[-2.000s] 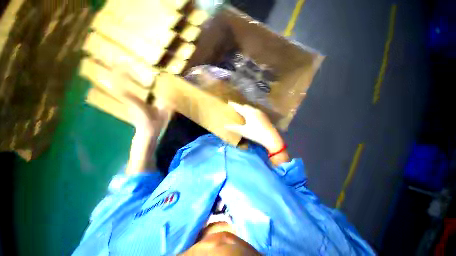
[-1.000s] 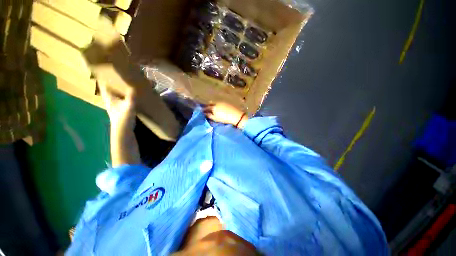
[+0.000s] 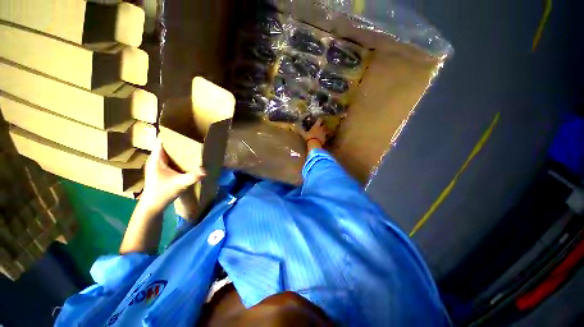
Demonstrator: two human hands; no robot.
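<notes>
My left hand [image 3: 168, 177] grips the side of an open folding carton [image 3: 216, 150], which is tilted upright with its mouth and a raised end flap facing up. My right hand [image 3: 315, 132] is down inside the bulk carton [image 3: 384, 96], its fingers on the near row of bagged products. Whether the fingers have closed on one is hidden. The bagged products [image 3: 334, 83] are dark, in clear shiny film, in rows. Several formed open cartons [image 3: 57, 105] lie in a row at left, dark openings facing right.
A plastic liner bag [image 3: 410, 35] lies crumpled over the bulk carton's far rim. The green bench top [image 3: 96, 211] shows at lower left, with stacked cartons [image 3: 32, 198] at the left edge. Dark floor with a yellow line [image 3: 458, 172] is at right.
My right hand left the folding carton, then moved from near my jacket into the bulk carton. My left hand keeps the folding carton, now turned with its open end up. The view has shifted.
</notes>
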